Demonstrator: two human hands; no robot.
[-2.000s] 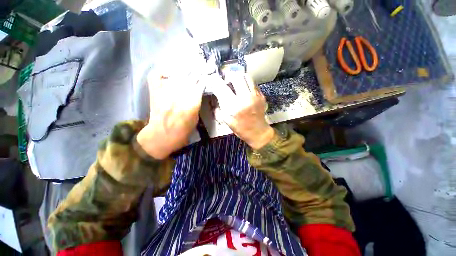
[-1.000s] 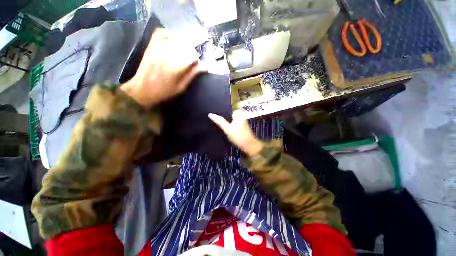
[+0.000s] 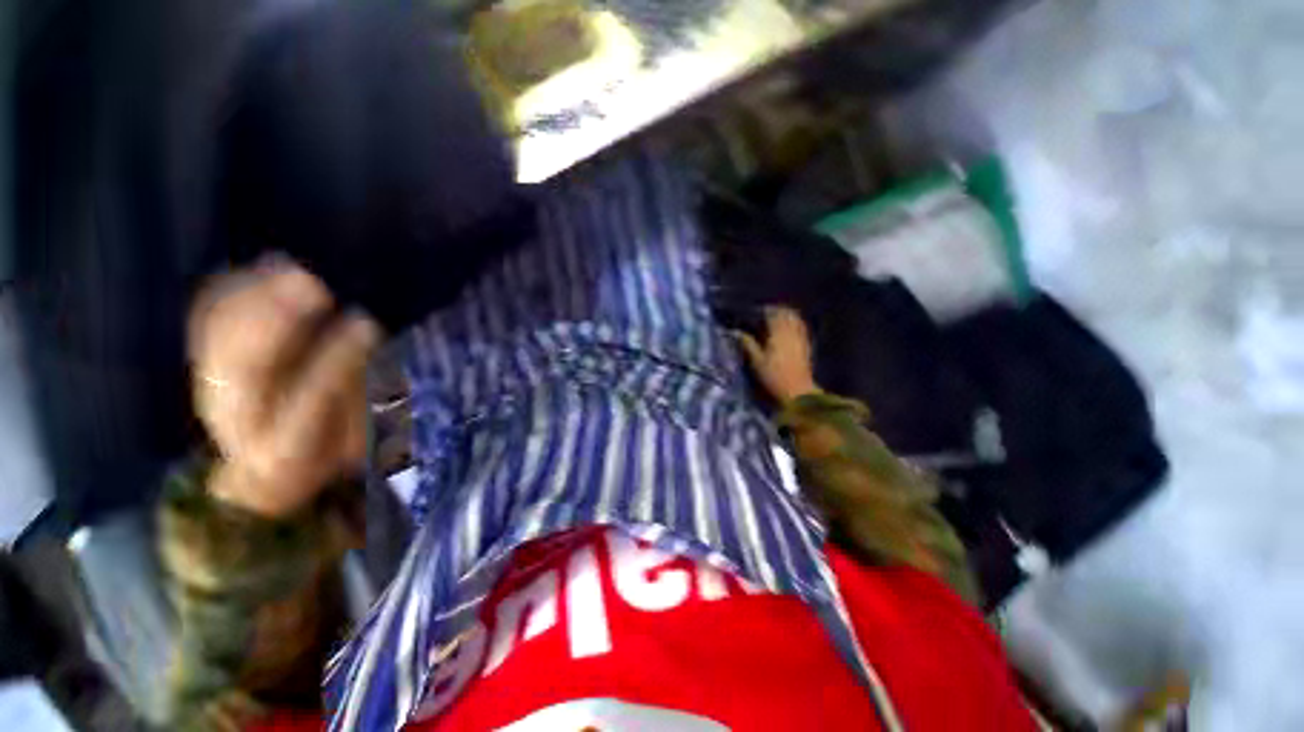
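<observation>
A large dark garment piece (image 3: 372, 157) hangs over the table edge at the upper left and reaches the striped apron. My left hand (image 3: 279, 379) is blurred, with bent fingers, in front of dark cloth at the left; whether it grips the cloth cannot be told. My right hand (image 3: 781, 350) is at the right side of the lap, touching a pile of black garment pieces (image 3: 987, 415). Its fingers are partly hidden at the pile's edge, so its grip cannot be told.
The pale machine table edge (image 3: 687, 86) crosses the top, with dark trimmings on it. A green-rimmed crate (image 3: 1010, 229) holding something pale stands behind the black pile. The striped apron (image 3: 572, 415) covers the lap. Grey floor (image 3: 1187, 186) shows at the right.
The view has tilted down toward the lap. My left hand has moved down from the machine to the left side. My right hand has left the dark piece and reached the black pile.
</observation>
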